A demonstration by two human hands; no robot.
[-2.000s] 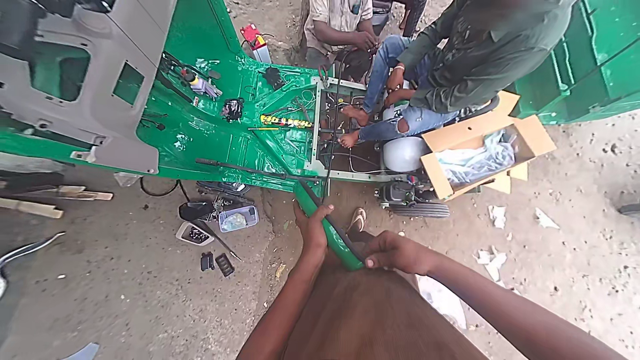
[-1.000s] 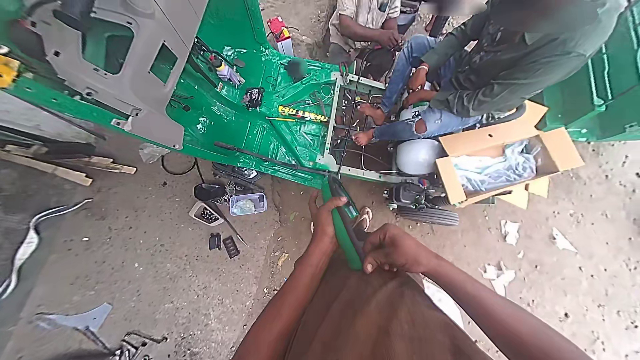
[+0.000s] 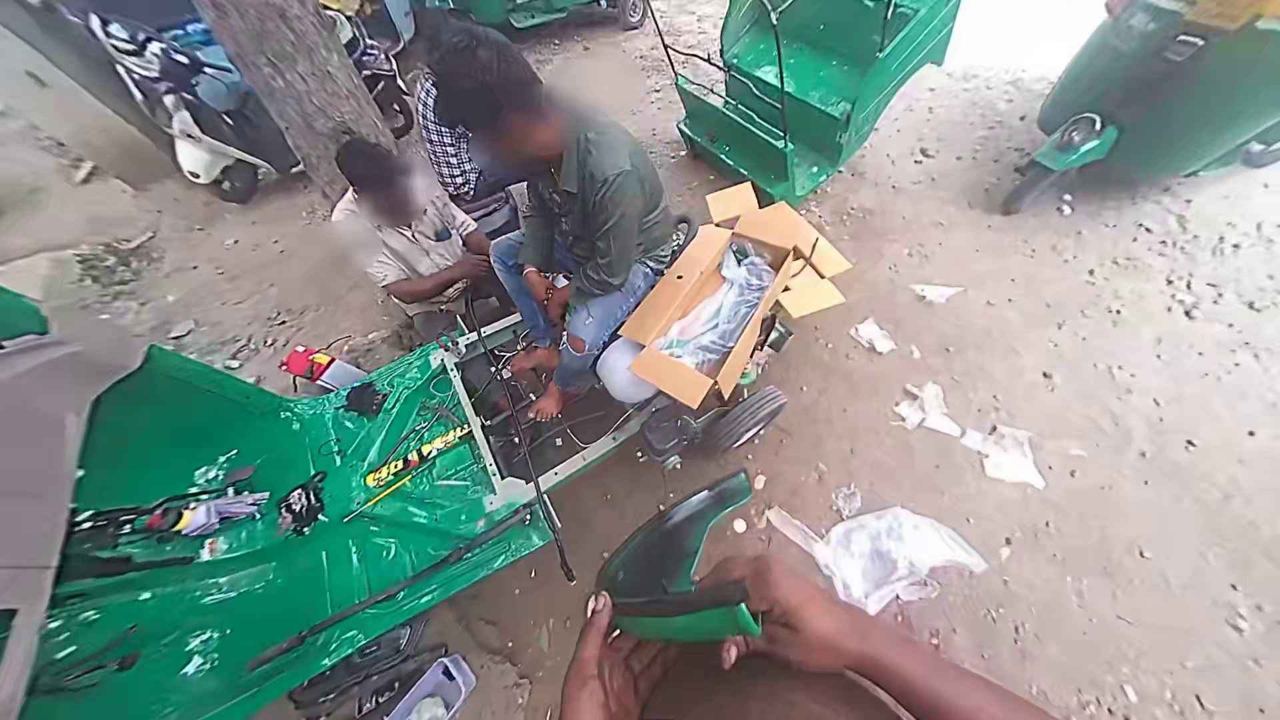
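Between my two hands, low in the head view, is a curved green panel (image 3: 665, 550) with a dark inner side and a bright green edge. My left hand (image 3: 615, 665) grips its lower left end, thumb on the rim. Its right end is held by my right hand (image 3: 790, 615), whose fingers are partly hidden behind the panel. Beyond my hands lies the green vehicle body (image 3: 330, 560), with a dark cable (image 3: 525, 430) hanging over its open metal frame (image 3: 475, 420).
A person in a dark shirt (image 3: 610, 210) sits on the frame, bare feet inside; others sit behind. An open cardboard box (image 3: 665, 290) rests above a wheel (image 3: 745, 420). Plastic wrapping (image 3: 890, 555) lies on the ground at right, a plastic tray (image 3: 440, 690) below the green body.
The view has swung up and to the right. The panel has been turned between my hands: it pointed lengthwise away from me before, and now its dark, curved inner side shows.
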